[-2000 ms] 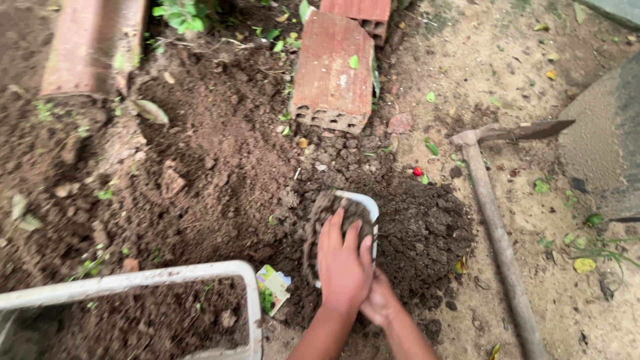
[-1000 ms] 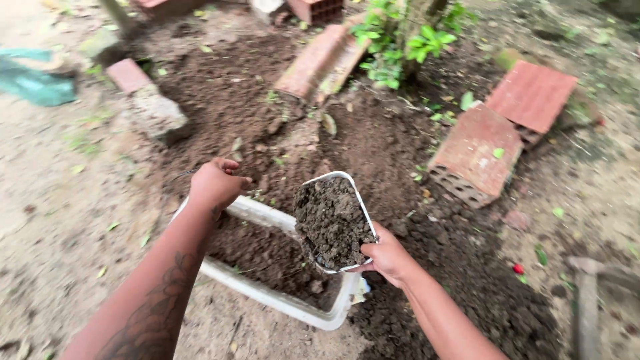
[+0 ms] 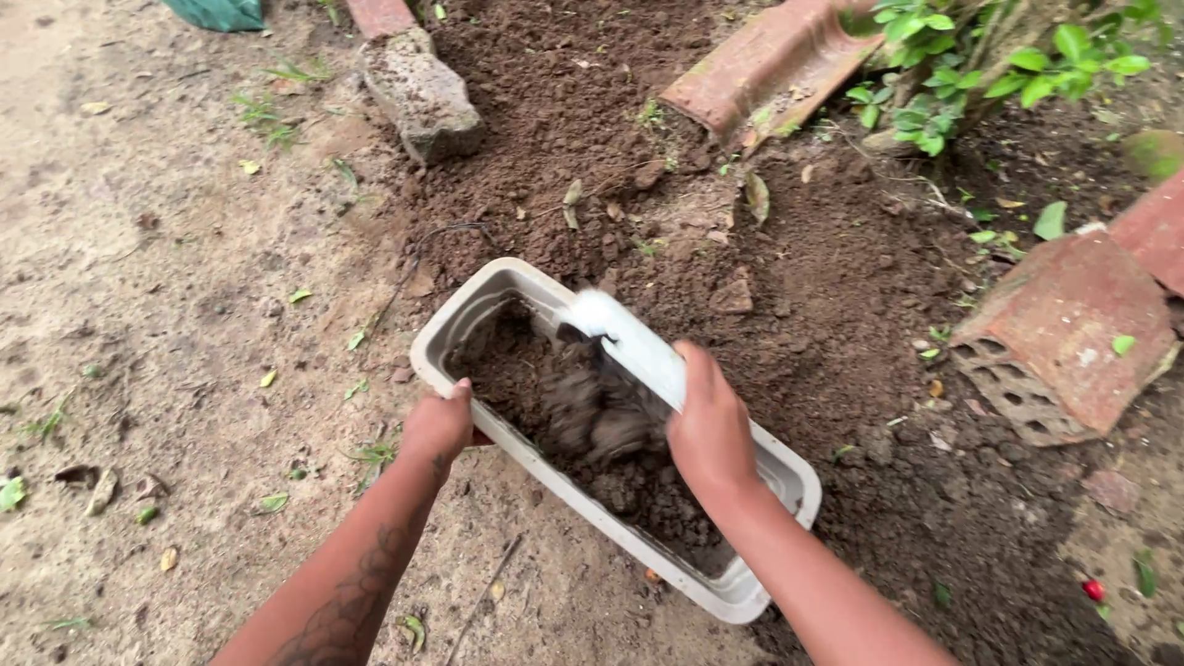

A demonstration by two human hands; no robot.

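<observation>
A long grey-white plastic planter trough [image 3: 564,481] lies slantwise on the ground, partly filled with brown soil [image 3: 518,375]. My left hand [image 3: 439,425] grips its near left rim, thumb on top and fingers beneath. My right hand [image 3: 712,421] holds a small white plastic container [image 3: 638,347] tipped on its side over the trough. Dark clumpy soil [image 3: 601,416], blurred by motion, falls from the container into the trough. The container's inside is mostly hidden.
Loose dug soil [image 3: 814,277] spreads behind and right of the trough. A hollow clay brick [image 3: 1064,342] lies at right, a clay roof tile [image 3: 768,65] and leafy plant [image 3: 934,74] at the back. A mortar-covered block [image 3: 421,92] sits back left, near a green sheet [image 3: 217,11].
Two seconds ago both my hands were at the container over the dark soil. My left hand has since taken hold of the trough's rim, and my right has tipped the soil-filled container over it.
</observation>
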